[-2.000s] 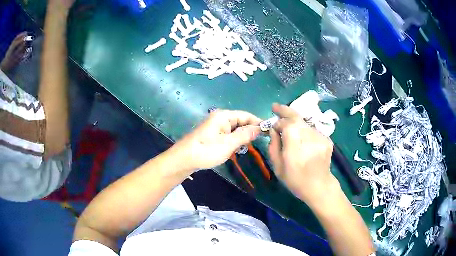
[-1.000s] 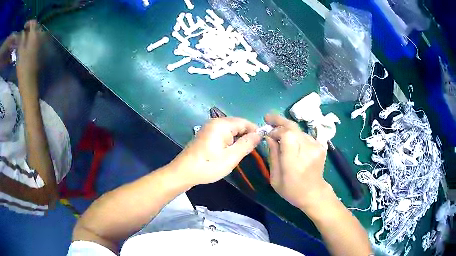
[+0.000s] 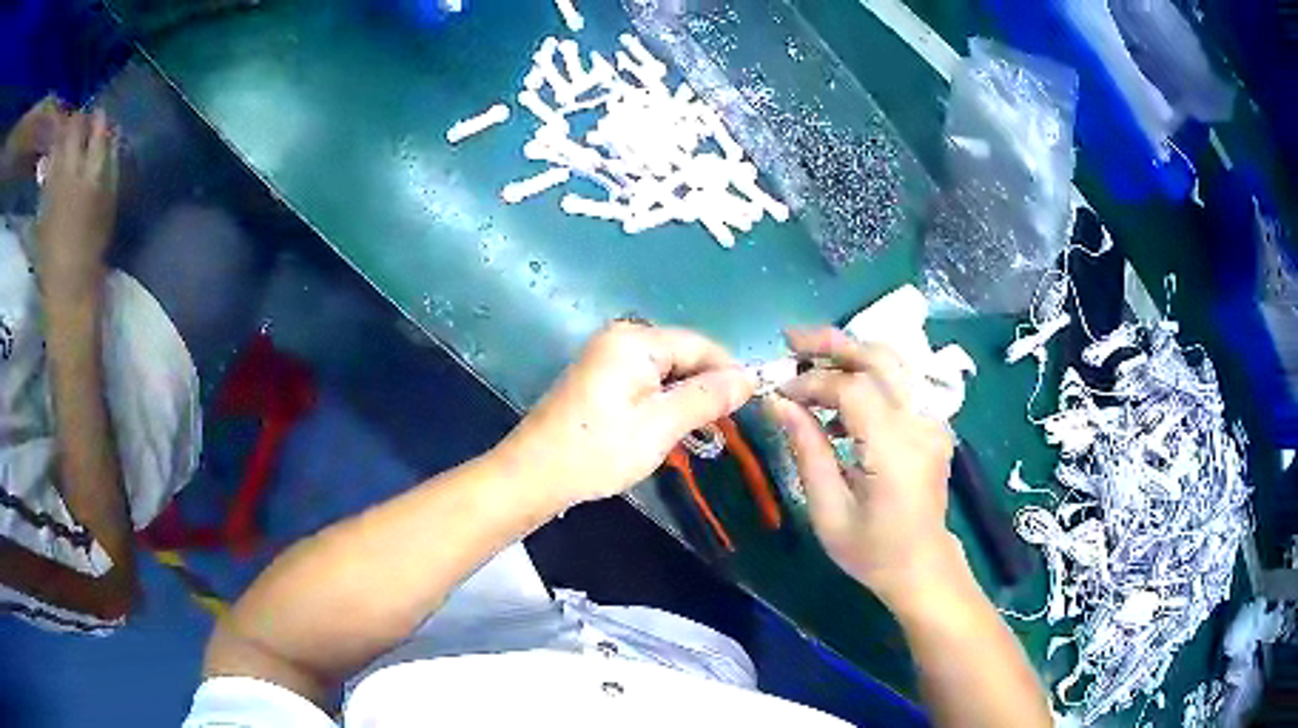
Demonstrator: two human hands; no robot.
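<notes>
My left hand (image 3: 634, 405) and my right hand (image 3: 868, 455) meet over the bench edge. Their fingertips hold a small white piece (image 3: 776, 374) between them, the left at its left end and the right at its right end. Fingers cover much of the piece, so its details cannot be told. Pliers with orange handles (image 3: 750, 477) lie below the hands, partly hidden by my left hand. A hammer with a white wrapped head (image 3: 908, 334) and a black handle (image 3: 989, 519) lies behind my right hand.
White housings (image 3: 648, 142) lie heaped on the green bench (image 3: 370, 185). Small metal parts (image 3: 854, 178) lie on clear plastic beside a clear bag (image 3: 1004, 128). A tangled corded pile (image 3: 1153, 498) is at right. Another person's arm (image 3: 78, 327) is at left, near a red stool (image 3: 256, 413).
My right hand's fingers have spread a little around the white piece, and both hands still hold it. The bench items appear shifted slightly right and down. The other person's hands have moved.
</notes>
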